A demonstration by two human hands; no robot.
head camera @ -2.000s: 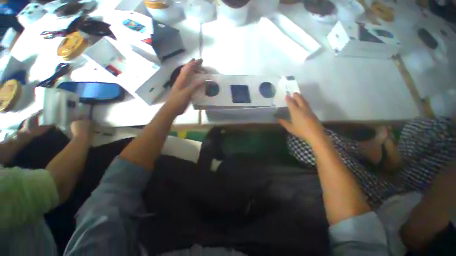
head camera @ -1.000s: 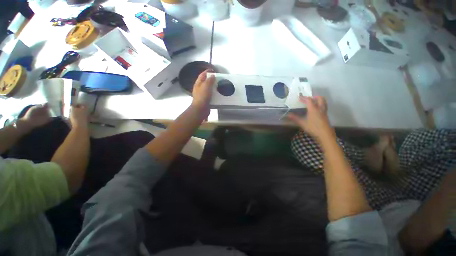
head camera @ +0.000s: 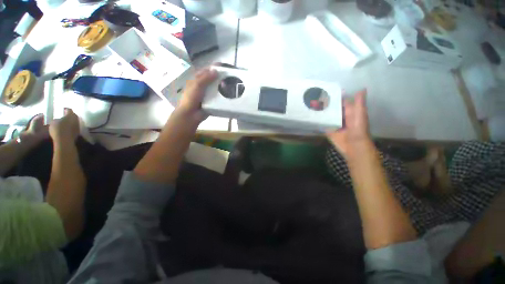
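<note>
A long white product box point(head camera: 295, 103) with two dark circles flanking a dark square is held at the table's front edge. It is slightly tilted, its left end higher than its right. My left hand point(head camera: 195, 95) grips the box's left end. My right hand point(head camera: 354, 123) is against the right end, palm inward, fingers extended upward. The box's inside and underside are hidden.
At left are a blue mirror-like unit point(head camera: 111, 88) with a cable, a white open carton point(head camera: 148, 62), yellow round rolls point(head camera: 94, 36) and a neighbour's hands point(head camera: 63, 128). Behind are a white tray point(head camera: 339, 40) and another carton point(head camera: 421, 50). A person in checked clothing sits at right.
The box has tilted and come nearer, and its right end flap no longer shows. My right hand has moved from the front corner to flat against the right end. The neighbour's hands moved left.
</note>
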